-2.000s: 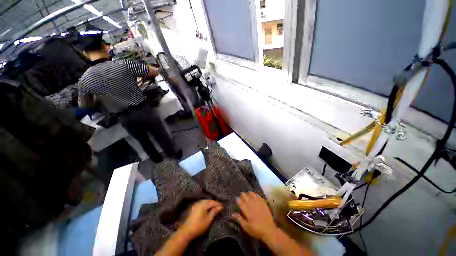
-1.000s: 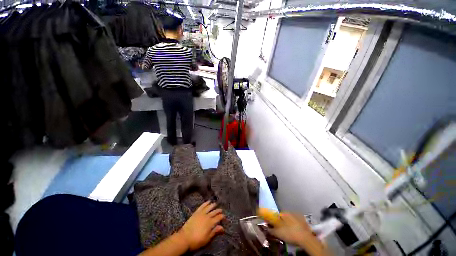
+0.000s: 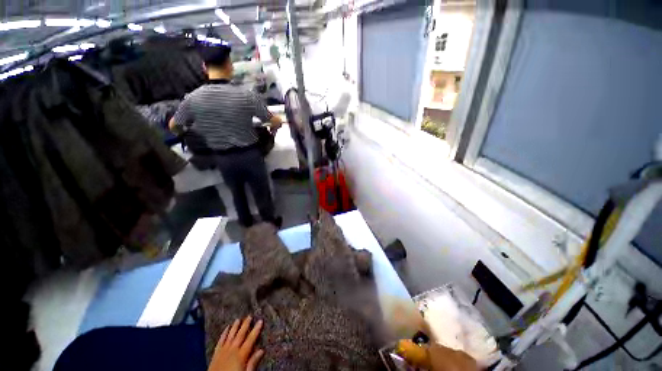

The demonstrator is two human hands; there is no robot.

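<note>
A speckled brown-grey tweed jacket (image 3: 312, 311) lies on the pale blue table, its two sleeves pointing away from me. My left hand (image 3: 237, 346) lies flat on the jacket's near left part, fingers apart, holding nothing. My right hand (image 3: 428, 356) is at the bottom edge, closed on the yellow handle of the steam iron (image 3: 392, 359). The iron is mostly cut off by the picture's edge, at the jacket's right side. Whether it touches the cloth cannot be told.
A long white bar (image 3: 185, 272) lies across the blue table (image 3: 116, 293). A dark navy padded board (image 3: 134, 349) is at the near left. Dark garments (image 3: 72, 152) hang at left. The iron rest (image 3: 454, 319) and hoses are right. A person in a striped shirt (image 3: 223, 116) stands ahead.
My right hand first took hold of the iron, then moved it toward me and the bottom edge. My left hand moved from the jacket's middle to its near left. The view has shifted.
</note>
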